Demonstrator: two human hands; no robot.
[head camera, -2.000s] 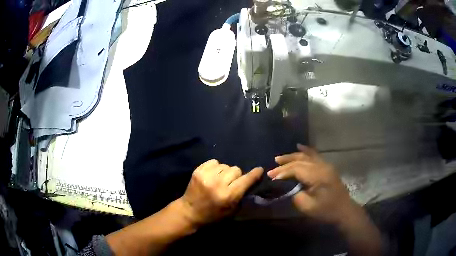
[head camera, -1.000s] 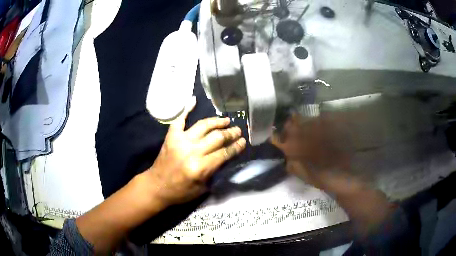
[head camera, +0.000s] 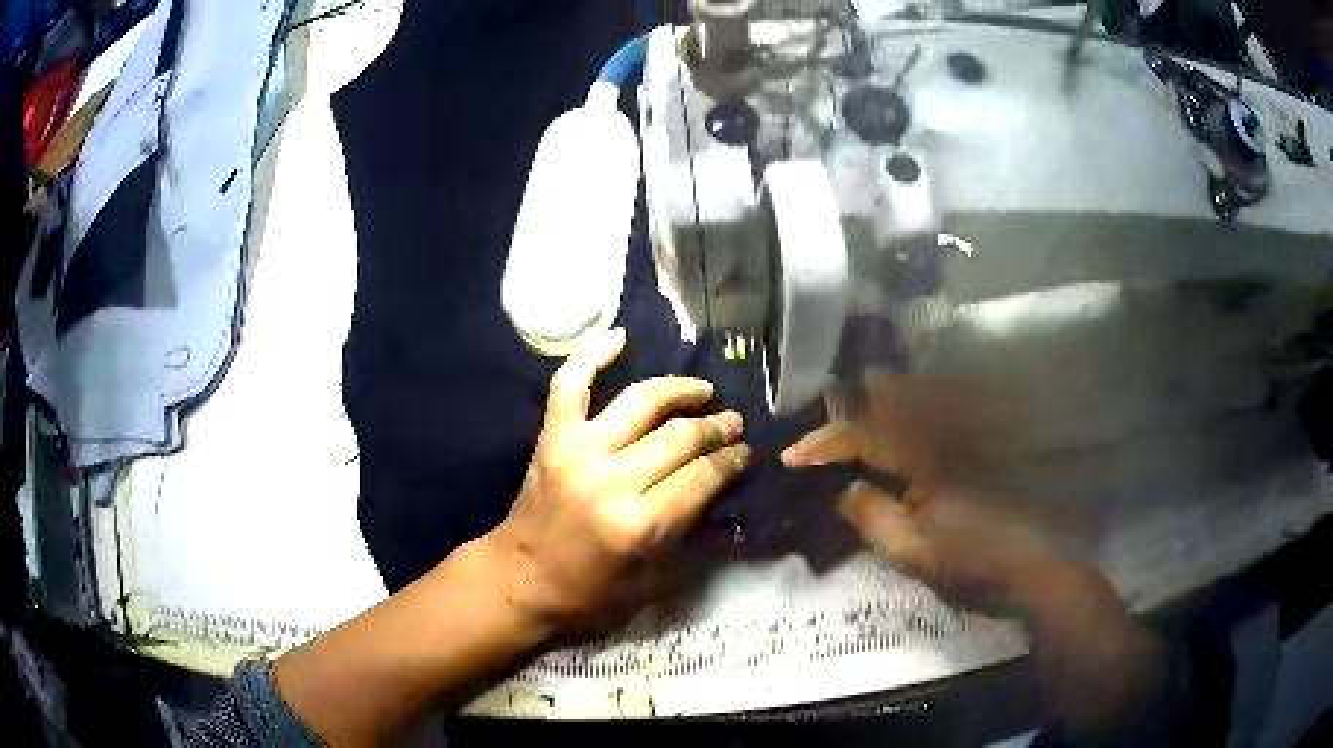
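Observation:
A dark garment panel (head camera: 439, 322) lies on the white table under the sewing machine head (head camera: 716, 205). The presser foot and needle area (head camera: 735, 348) sits over the cloth. My left hand (head camera: 621, 490) rests palm down on the panel, fingers apart, in front of and left of the needle. Its index finger is near the lower end of a white rounded piece (head camera: 570, 227). My right hand (head camera: 936, 504) is blurred, at the panel's right side in front of the machine head. Its fingertips are close to the cloth; whether they grip it is unclear.
Pale blue-grey cut pieces (head camera: 176, 278) are stacked at the table's left edge. A blue tube (head camera: 626, 62) joins the white rounded piece. A printed measuring scale (head camera: 731, 643) runs along the table's front edge. The machine's long white body extends right.
Compared with two seconds ago, my left hand has moved up beside the needle and the cloth's front part has moved off the scale. Since one second ago, the light patch near my fingers has gone.

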